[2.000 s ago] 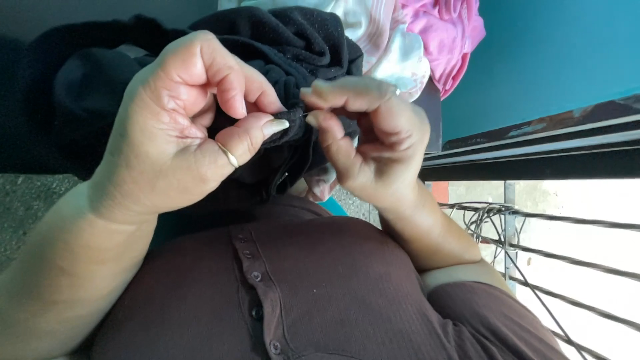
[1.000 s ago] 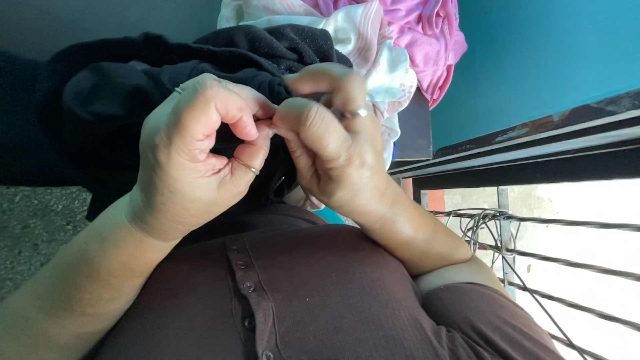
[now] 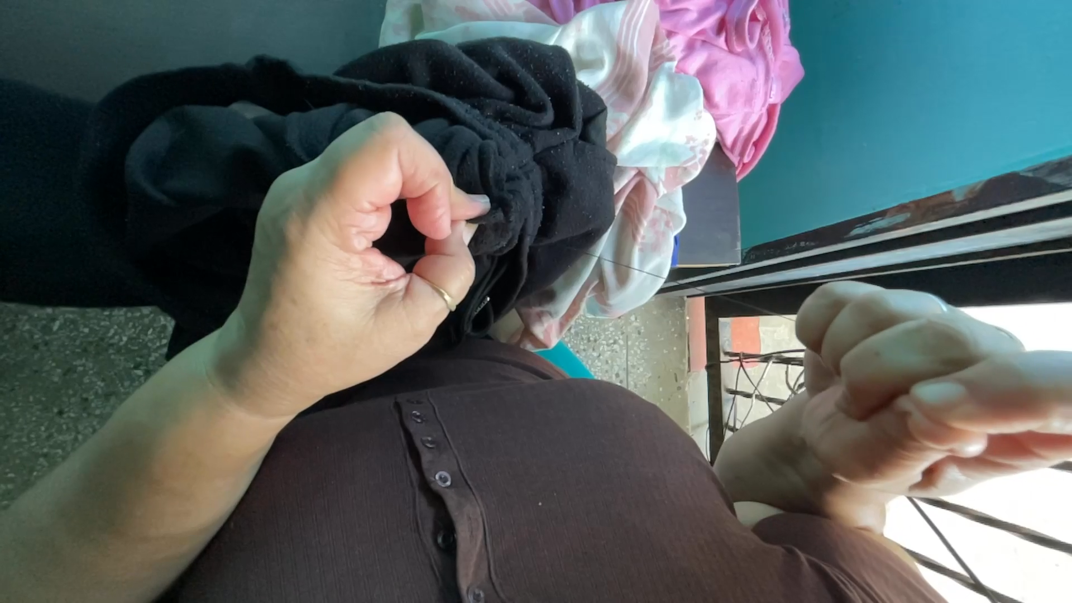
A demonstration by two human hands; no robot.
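Observation:
My left hand (image 3: 360, 260), with a ring on one finger, pinches a fold of black cloth (image 3: 536, 109) between thumb and fingertip. The cloth lies bunched behind and around that hand. A thin dark thread (image 3: 624, 264) runs from the black cloth side rightward, toward my right hand (image 3: 913, 385). That hand is at the far right, in front of the window bars, slightly blurred, its fingers curled and the thumb pressed to them. The thread's end is hidden there, and I cannot make out a needle.
White cloth with pink patterns (image 3: 662, 117) and pink cloth (image 3: 737, 67) lie beyond the black garment, over a dark surface (image 3: 712, 209). A teal wall (image 3: 904, 100) rises at the right, above a window frame. Metal bars (image 3: 988, 519) and tangled wires stand beside my right arm. Speckled floor (image 3: 75, 368) shows at left.
My right hand has moved from beside my left fingertips far to the right. The stretched thread now shows between them. My left hand stays at the black cloth.

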